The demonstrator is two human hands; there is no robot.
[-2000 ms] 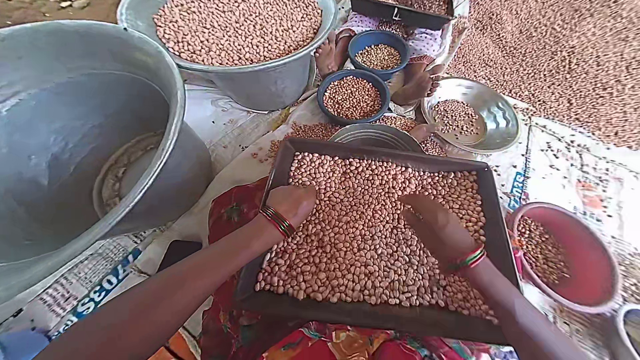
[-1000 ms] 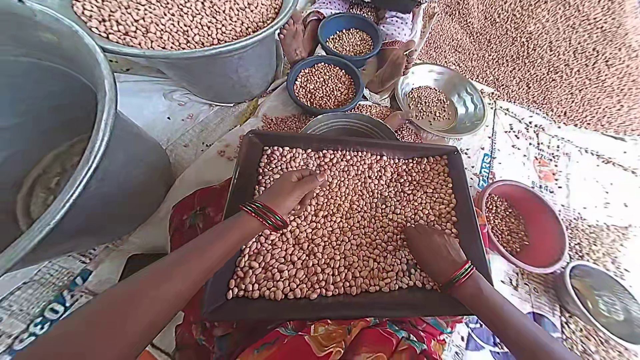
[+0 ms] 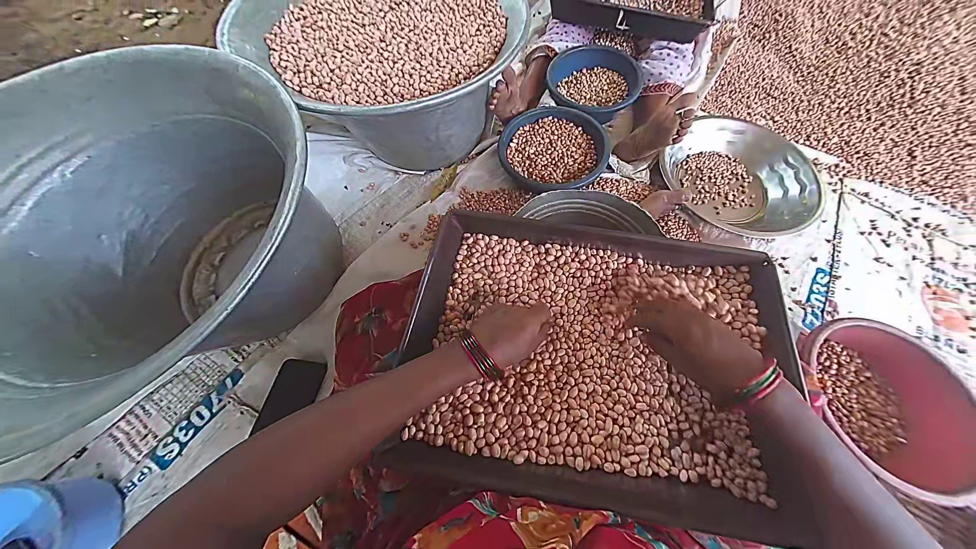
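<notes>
A dark rectangular tray (image 3: 610,492) lies across my lap, spread with shelled peanuts (image 3: 579,412). My left hand (image 3: 509,334) rests on the peanuts in the left half, fingers curled, with bangles at the wrist; whether it holds any nuts is hidden. My right hand (image 3: 690,339) is low over the right half, palm down, and blurred peanuts are moving at its fingertips. Its grip cannot be made out. A round metal pan (image 3: 591,207) sits just beyond the tray's far edge, partly hidden by it.
Large metal tubs, one (image 3: 137,229) at left and one holding peanuts (image 3: 412,130), stand nearby. Blue bowls (image 3: 553,181), a steel bowl (image 3: 793,183) and a red tub (image 3: 930,396) hold nuts. A phone (image 3: 290,393) lies at left. Another person's feet (image 3: 656,130) are ahead, beside a peanut heap (image 3: 862,76).
My right hand has moved farther up the tray from its near right part, and peanuts are stirred at its fingers. My left hand's fingers are more curled than a second ago. The view has shifted.
</notes>
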